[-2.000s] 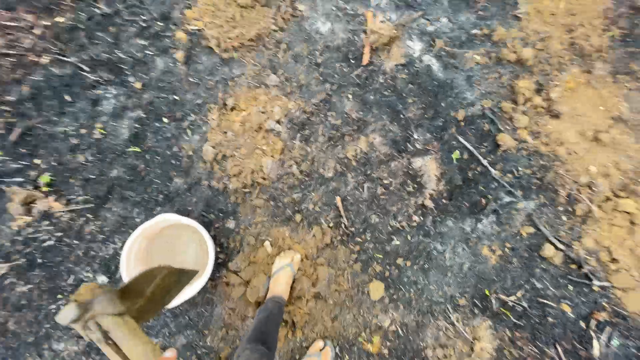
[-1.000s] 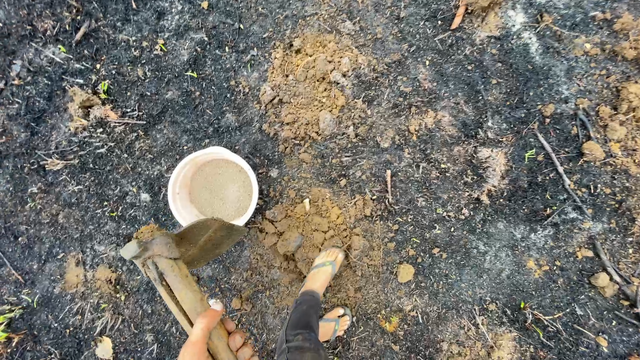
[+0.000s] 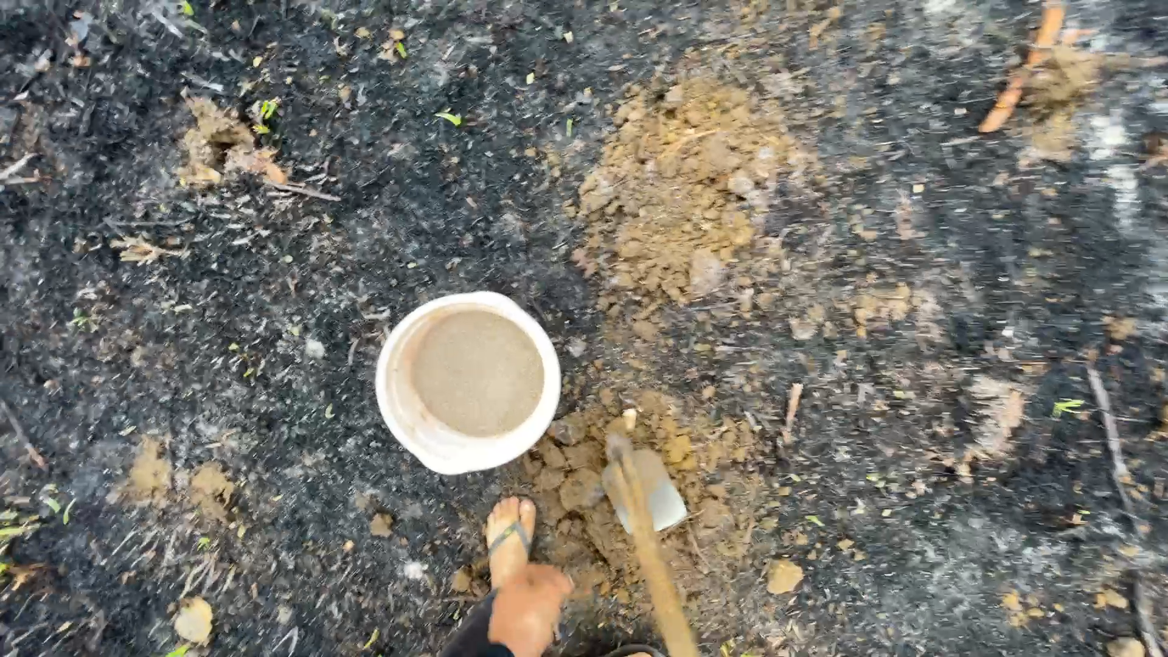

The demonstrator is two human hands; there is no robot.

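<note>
My left hand point(image 3: 529, 607) is blurred at the bottom edge, over my sandalled foot point(image 3: 509, 538) and left of the hoe's wooden handle point(image 3: 652, 566). A gap shows between hand and handle; the fingers are too blurred to read. My right hand is out of view. The hoe's metal blade point(image 3: 652, 493) rests on loose brown soil point(image 3: 579, 488), and its handle runs out of the bottom edge. Up and left of the blade stands a white plastic bucket point(image 3: 397, 401), partly filled with a grey-brown, fine-looking material point(image 3: 479, 374).
Dark, burnt-looking ground point(image 3: 301, 274) surrounds the bucket. A mound of crumbly brown soil point(image 3: 693, 182) lies beyond it. A thin stick point(image 3: 1109, 429) lies at the right and a reddish-brown piece of wood or bark point(image 3: 1022, 73) at the top right.
The hoe has moved from beside the bucket's near rim to the soil right of my foot. My left hand, earlier around the handle near the hoe's head, is now apart from it.
</note>
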